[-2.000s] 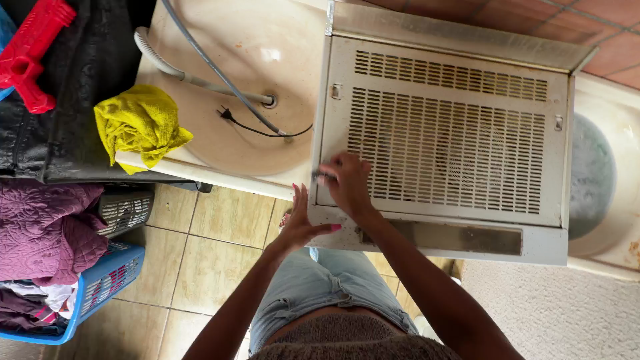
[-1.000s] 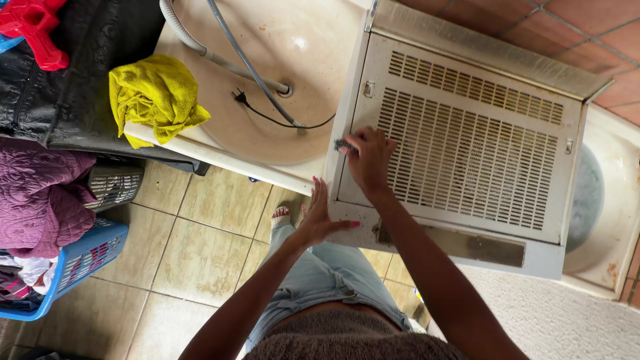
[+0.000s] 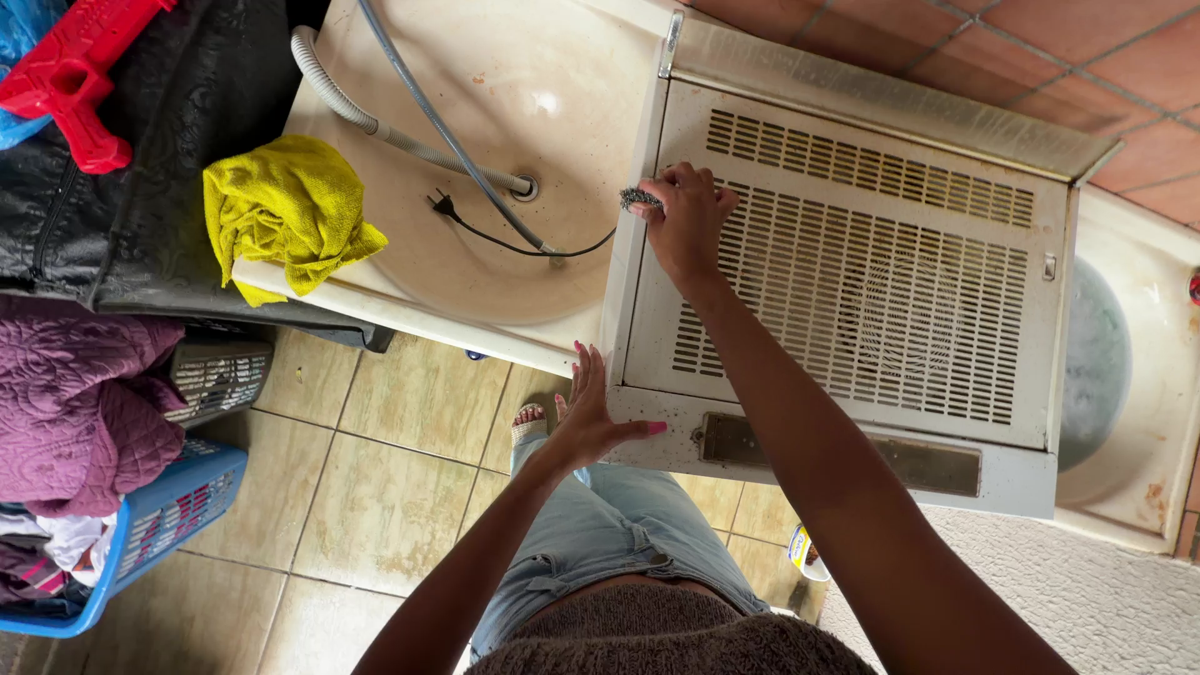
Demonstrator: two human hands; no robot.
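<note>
A metal cooker hood (image 3: 844,281) with a slotted grille lies across the cream bathtub (image 3: 487,319), its surface stained. My right hand (image 3: 689,220) grips a grey metal scouring pad (image 3: 640,199) at the upper left edge of the hood. Against the hood's lower left corner rests my left hand (image 3: 591,417), fingers spread, thumb over the front panel. A black power plug (image 3: 444,203) on a cable lies in the tub left of the hood.
Hoses (image 3: 422,141) run into the tub, and a yellow cloth (image 3: 291,211) hangs over its corner. Cloudy water (image 3: 1092,366) shows right of the hood. Laundry fills a blue basket (image 3: 178,511) on the tiled floor. A red plastic toy (image 3: 75,84) lies on black material at upper left.
My right hand has moved up along the hood's left side with the scouring pad. My left hand stays at the lower left corner.
</note>
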